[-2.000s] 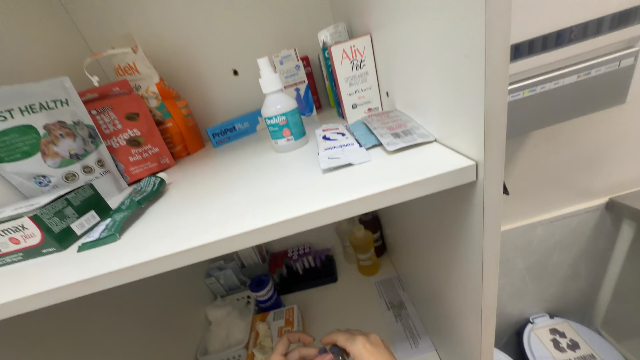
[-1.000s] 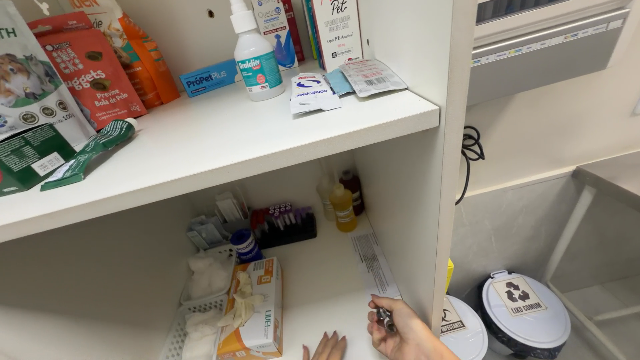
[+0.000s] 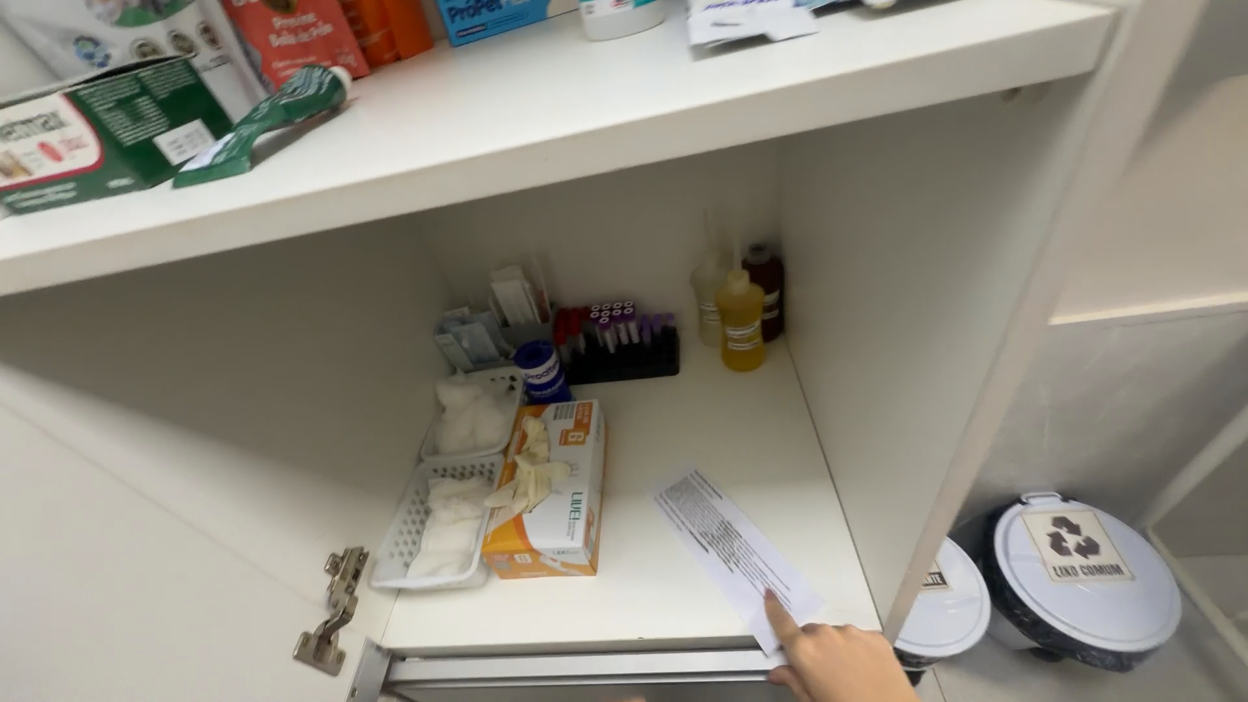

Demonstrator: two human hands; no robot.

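A printed paper strip [image 3: 726,546] lies slanted on the lower cabinet shelf, near its front right. At the strip's near end is my right hand [image 3: 838,663], with the index finger stretched out onto the paper and the thumb below it. Whether anything sits in that palm is hidden. Only a sliver of skin shows at the bottom edge, too little to tell as my left hand. Left of the paper stands an orange and white box of gloves [image 3: 556,497], a pale glove poking out of its top.
White baskets [image 3: 414,531] of cotton, a blue roll [image 3: 542,372], a black tube rack [image 3: 624,363] and bottles [image 3: 743,327] occupy the shelf. Above is the upper shelf's edge [image 3: 585,171]. A metal hinge [image 3: 333,609] is at left; lidded bins [image 3: 1082,585] stand right.
The view has moved down and closer to the lower shelf. The paper, flat by the right wall a second ago, now lies slanted further forward. The dark object seen in my right hand is no longer visible.
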